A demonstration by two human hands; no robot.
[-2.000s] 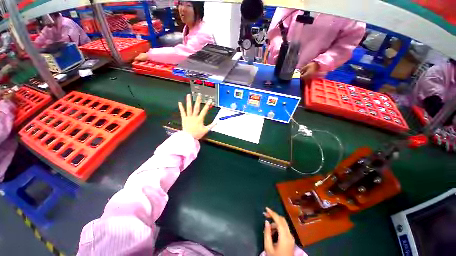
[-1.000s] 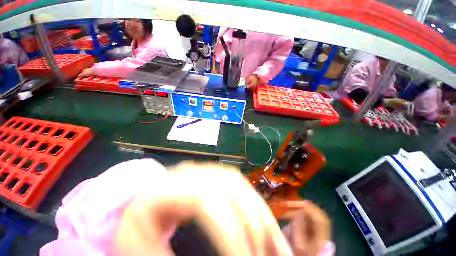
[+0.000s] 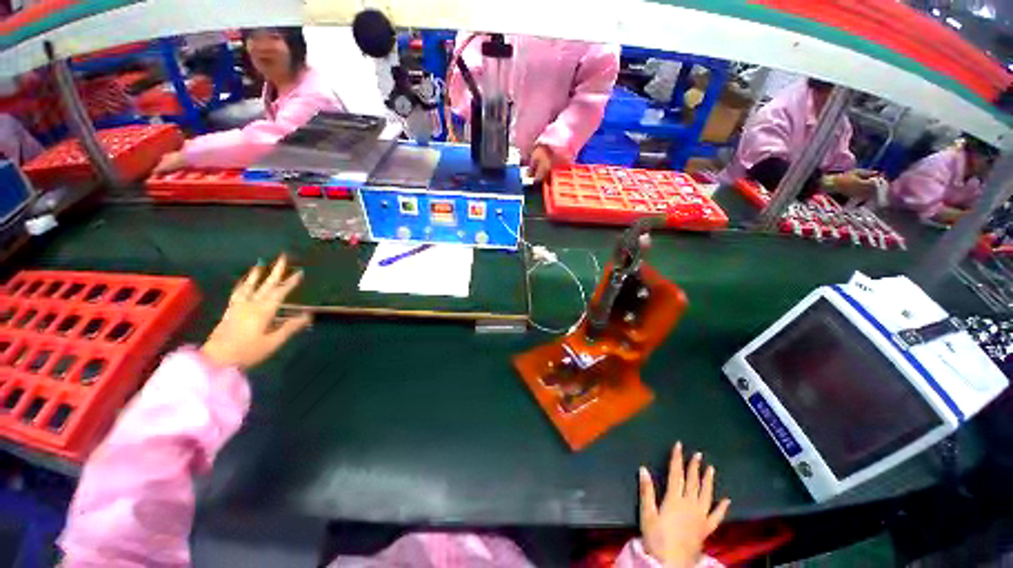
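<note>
My left hand point(image 3: 254, 315) is bare, fingers spread, over the green bench between the parts tray and the green board, and holds nothing. My right hand point(image 3: 676, 513) is open, fingers apart, at the bench's near edge, below and right of the press fixture. The orange-brown press fixture point(image 3: 639, 383) stands in the middle right with its lever point(image 3: 622, 266) upright. Neither hand touches it. The orange-red parts tray point(image 3: 111, 357) lies at the left with dark watch bodies in its pockets, cut off by the left edge.
A blue control box point(image 3: 442, 219), grey power supply point(image 3: 329, 214), white paper point(image 3: 415, 271) and blue pen point(image 3: 404, 255) are at the back. A white cable point(image 3: 583, 291) loops toward the fixture. A monitor point(image 3: 855, 383) stands right. Red trays point(image 3: 633, 200) and several people in pink smocks are opposite.
The view has swung right and the monitor has come in. Both hands were blurred near the fixture and are now apart and open. The fixture's lever has gone from laid down to upright.
</note>
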